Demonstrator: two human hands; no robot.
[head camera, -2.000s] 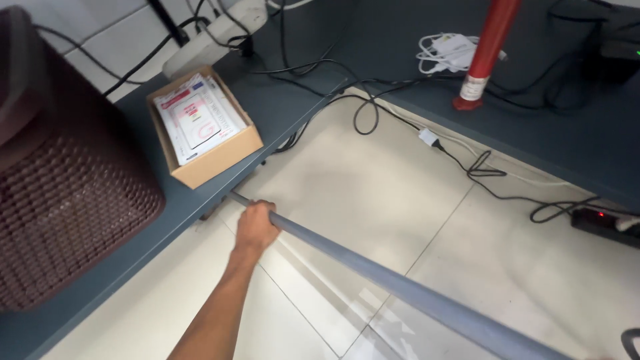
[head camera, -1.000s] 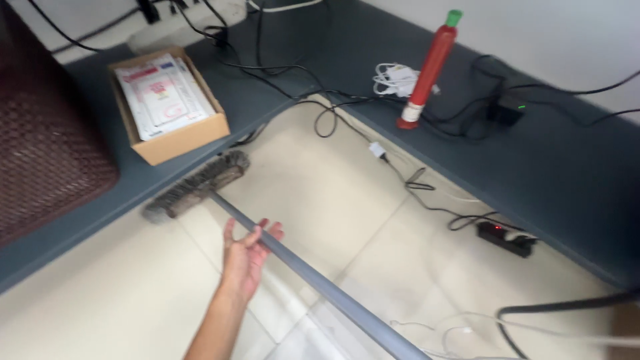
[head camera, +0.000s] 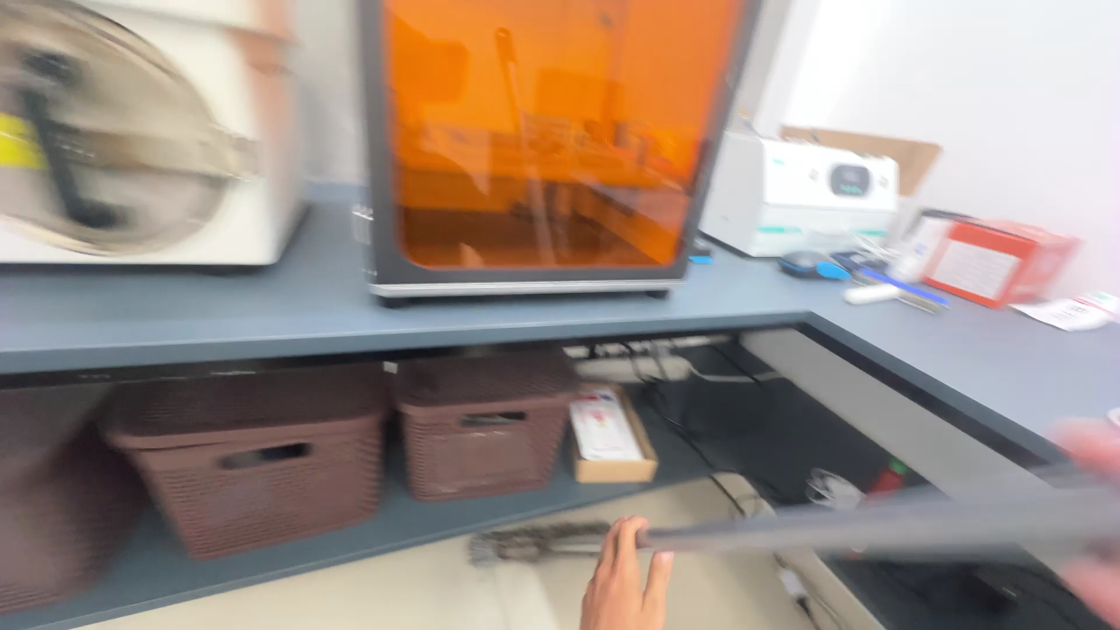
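Note:
A long grey pole (head camera: 857, 525) runs from the right edge toward a bristled broom head (head camera: 534, 542), which is blurred near the front edge of the lower shelf. My left hand (head camera: 626, 577) is at the pole's end near the broom head, with fingers extended and spread; whether it grips the pole cannot be told. At the right edge, my right hand (head camera: 1089, 446) shows only as blurred fingers above and below the pole, wrapped about it. Most of that hand is out of view.
Lidded brown woven plastic baskets (head camera: 262, 472) and an open cardboard box (head camera: 617, 472) stand on the lower shelf (head camera: 332, 569), with cables beside them. Above, the blue-grey tabletop (head camera: 525, 317) holds an orange-windowed machine (head camera: 551, 140), a white device (head camera: 814, 192) and a red box (head camera: 997, 262).
The view has swung up to show the tabletop. My left hand, closed round the pole two seconds ago, has its fingers spread now. My right hand has come into view.

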